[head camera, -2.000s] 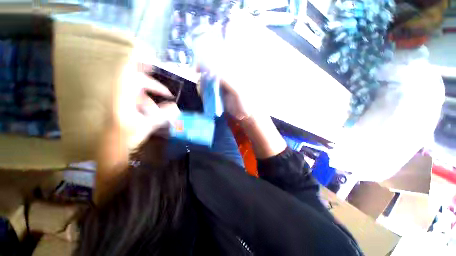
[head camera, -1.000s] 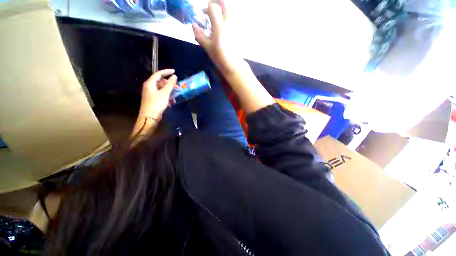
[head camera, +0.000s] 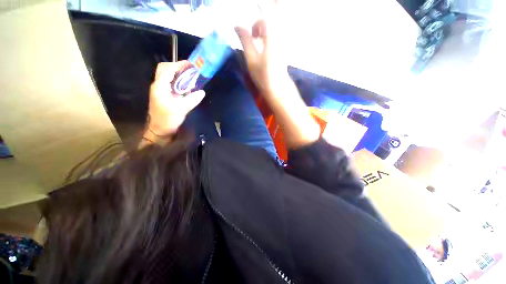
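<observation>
A teal cable pack (head camera: 210, 54) with an orange sticker and a pale coiled cable is in my left hand (head camera: 173, 100), over my lap near the table edge. The fingers and thumb hold it at the cable end, and its card end points up to the right. My right hand (head camera: 258, 55) is just right of the pack, over the table's edge, and does not touch it. Its fingers are bent together, but glare and blur hide whether it holds anything.
The white table (head camera: 344, 39) is strongly overexposed. A large brown carton (head camera: 44, 111) stands at the left. An orange box (head camera: 280, 136) and blue crate (head camera: 370, 130) are beside my legs. Another carton (head camera: 383, 191) with black lettering lies at the right. Dark packs (head camera: 19, 252) show at bottom left.
My left hand has raised and turned the teal pack, so its coiled cable now shows. My right hand has moved back and right, away from the blue packs on the table.
</observation>
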